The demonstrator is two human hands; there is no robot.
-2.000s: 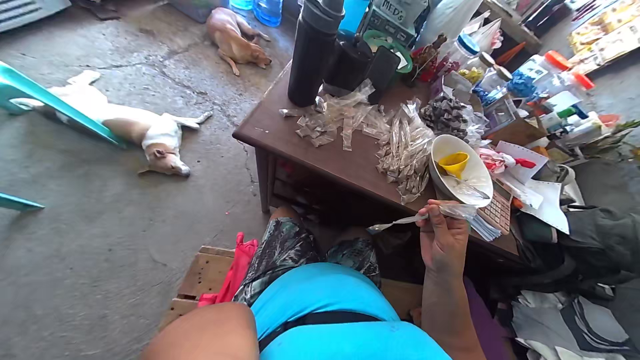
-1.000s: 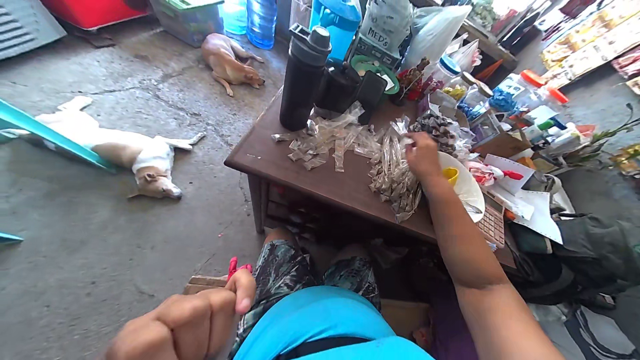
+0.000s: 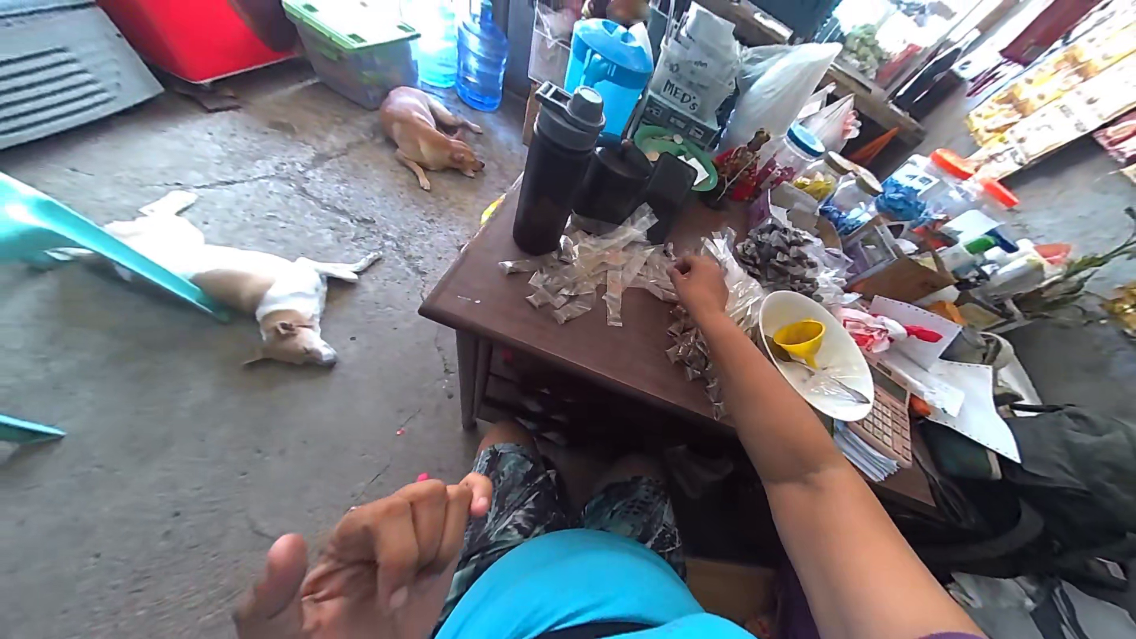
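My right hand [image 3: 698,282] reaches over the brown wooden table [image 3: 612,353] and touches the small clear plastic packets; whether its fingers grip one cannot be told. Flat packets [image 3: 599,266] are spread left of it, and filled packets with dark contents [image 3: 692,346] lie below it. My left hand [image 3: 390,550] is raised in front of my lap, thumb apart and fingers curled, with nothing visible in it. Right of my right forearm a white bowl [image 3: 839,395] holds a yellow plastic funnel [image 3: 800,340] and a clear plastic bag.
A black shaker bottle [image 3: 556,169] and a black mug [image 3: 612,182] stand behind the packets. Jars [image 3: 790,151], papers [image 3: 972,399] and a calculator [image 3: 883,426] crowd the right side. Two dogs [image 3: 293,306] lie on the concrete floor, beside a teal plastic chair [image 3: 106,244].
My right hand has moved from above my lap to the packets, then a little left. The spoon seen in it earliest is no longer visible there. My left hand has come into view and its thumb has spread.
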